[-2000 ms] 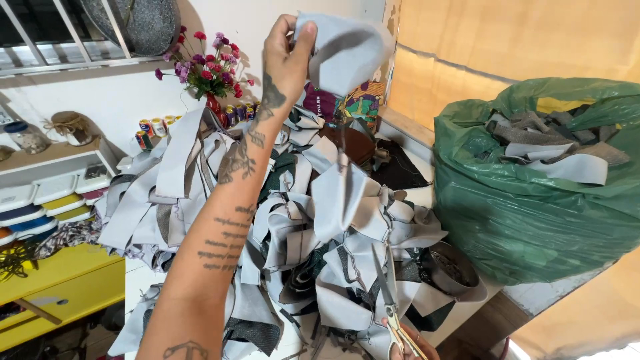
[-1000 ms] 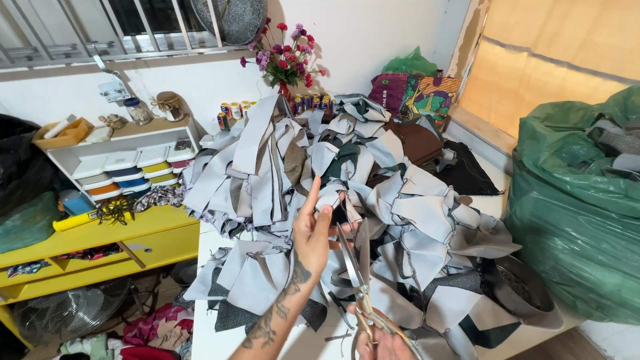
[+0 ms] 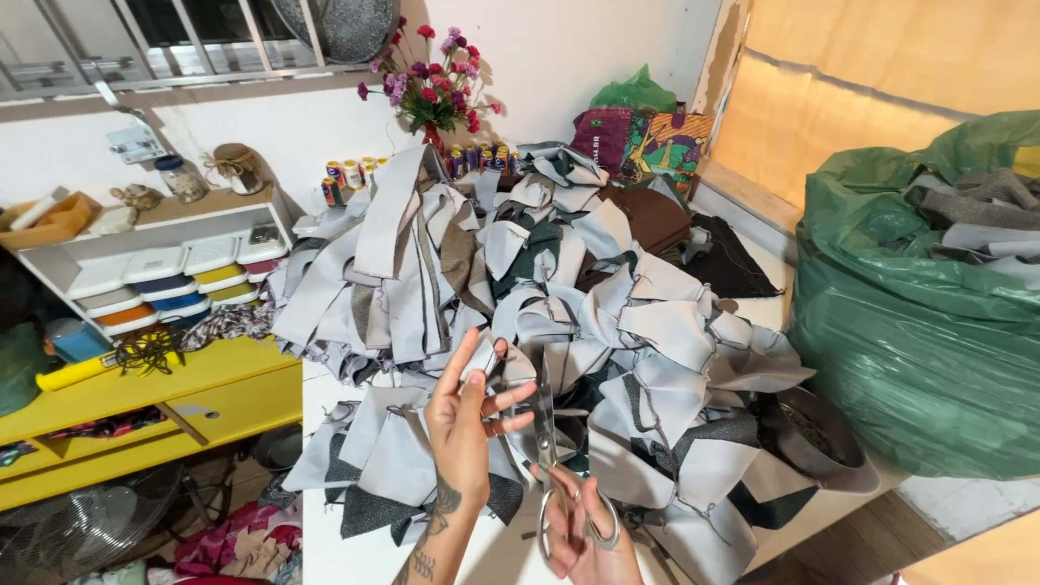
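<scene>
Near the middle of the view my left hand [image 3: 467,406] is raised palm inward, its thumb and index finger pinching a small pale fabric piece [image 3: 487,357]. Just to its right, my right hand [image 3: 581,520] holds metal scissors [image 3: 546,439] by the handles, blades pointing up and away. The blades are close to the left fingertips; whether they touch cloth I cannot tell. Behind both hands a large heap of grey and dark fabric pieces [image 3: 666,325], many joined by threads, covers much of the white table [image 3: 341,561].
A green plastic bag [image 3: 918,349] of fabric scraps stands at the right. A grey bowl [image 3: 812,439] sits at the table's right edge. Behind the heap are a flower vase [image 3: 433,138] and small spools or cans [image 3: 487,158]. A yellow bench [image 3: 236,374] with a white shelf [image 3: 284,215] stands left.
My left hand has come down from high up, where it held a pale fabric piece, to beside the scissors. The view has shifted left.
</scene>
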